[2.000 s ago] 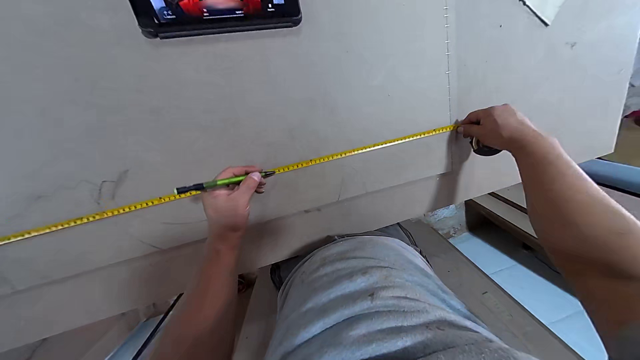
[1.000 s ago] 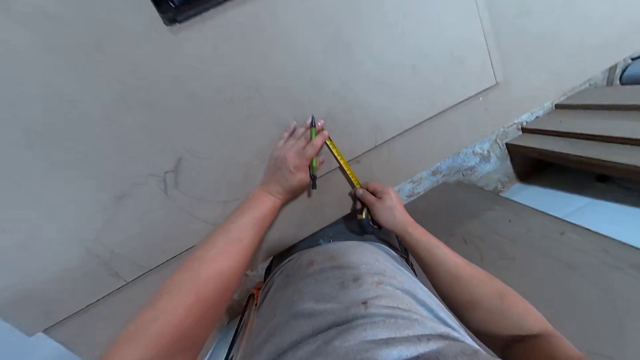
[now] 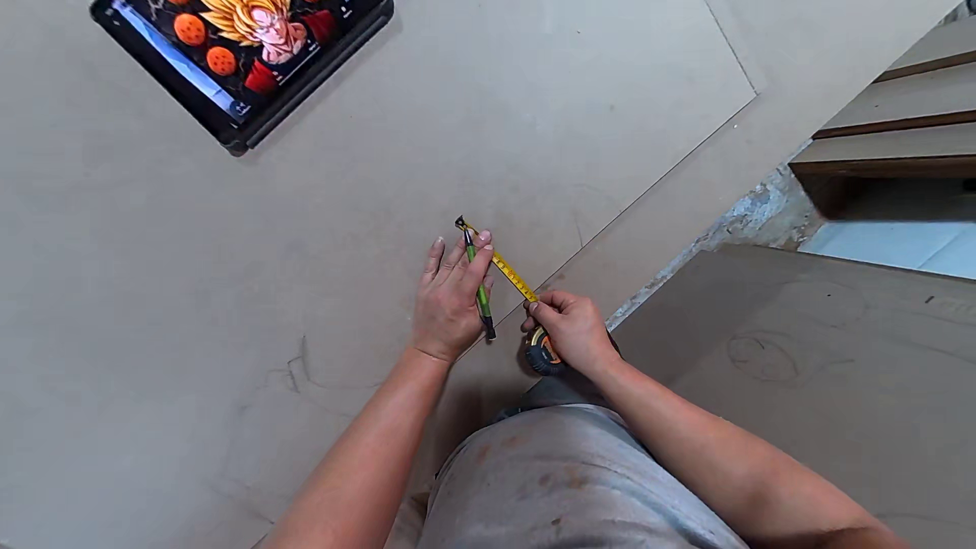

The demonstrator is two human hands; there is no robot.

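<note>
My left hand [image 3: 454,297] lies on the grey board [image 3: 229,252], a green and black pen or pencil [image 3: 483,299] held between its fingers. Under its fingertips is the end of a short yellow tape measure blade [image 3: 512,276], the black hook showing just beyond them. My right hand [image 3: 573,328] grips the blade near the black and orange tape measure case [image 3: 542,352], which hangs below its fingers by a straight seam or line in the board. The blade slants between both hands.
A tablet in a black case [image 3: 320,80] lies on the board at the upper left. Wooden slats or shelves [image 3: 884,156] stand at the right, above a light blue surface [image 3: 900,245]. Another brown-grey board [image 3: 823,358] with pencil marks is at the lower right.
Two seconds ago the tape blade was stretched long across the board; now only a short length is out. My hands have come close together. The view has turned.
</note>
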